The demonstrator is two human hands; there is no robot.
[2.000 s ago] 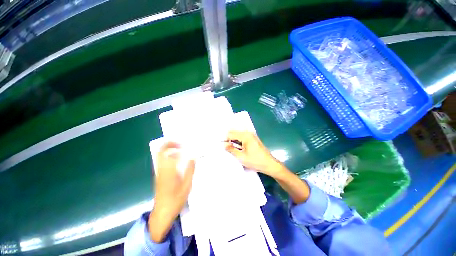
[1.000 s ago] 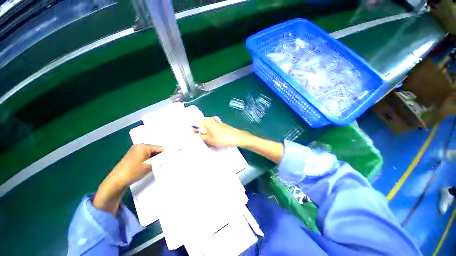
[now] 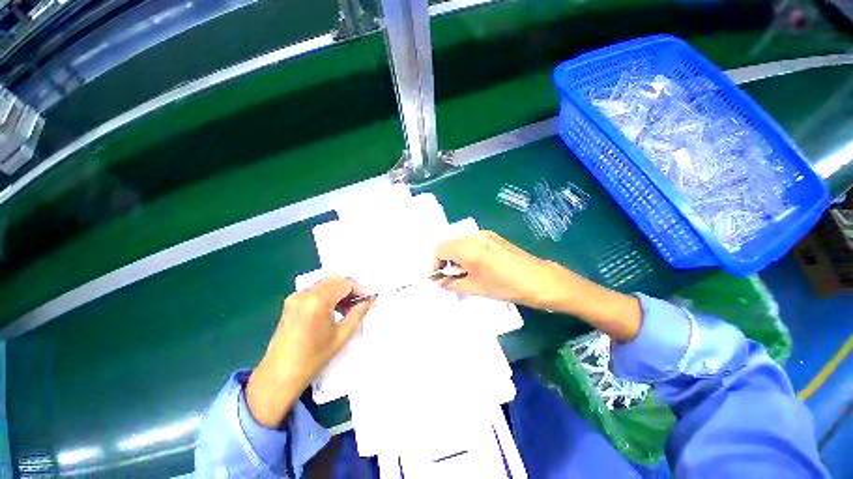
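White box blanks [image 3: 426, 365] lie stacked and overlapping in front of me, glaring so that their edges merge. My left hand [image 3: 318, 323] and my right hand [image 3: 491, 269] are over the upper part of the blanks. Their fingertips pinch the two ends of a thin, narrow piece [image 3: 404, 287] stretched across the white card. Glare hides whether it is clear plastic or a strip, and whether it touches the card. A small loose pile of clear plastic parts [image 3: 545, 206] lies to the right of the blanks.
A blue basket [image 3: 687, 248] full of clear parts stands at the right on the green belt [image 3: 168, 337]. A metal post [image 3: 412, 94] rises behind the blanks. A green waste bag [image 3: 645, 435] with white strips hangs below the belt's right edge. White boxes [image 3: 14, 131] show far left.
The view has swung back left since one second ago. My left hand has gone from a lifted card edge to the thin piece, whose other end my right hand pinches.
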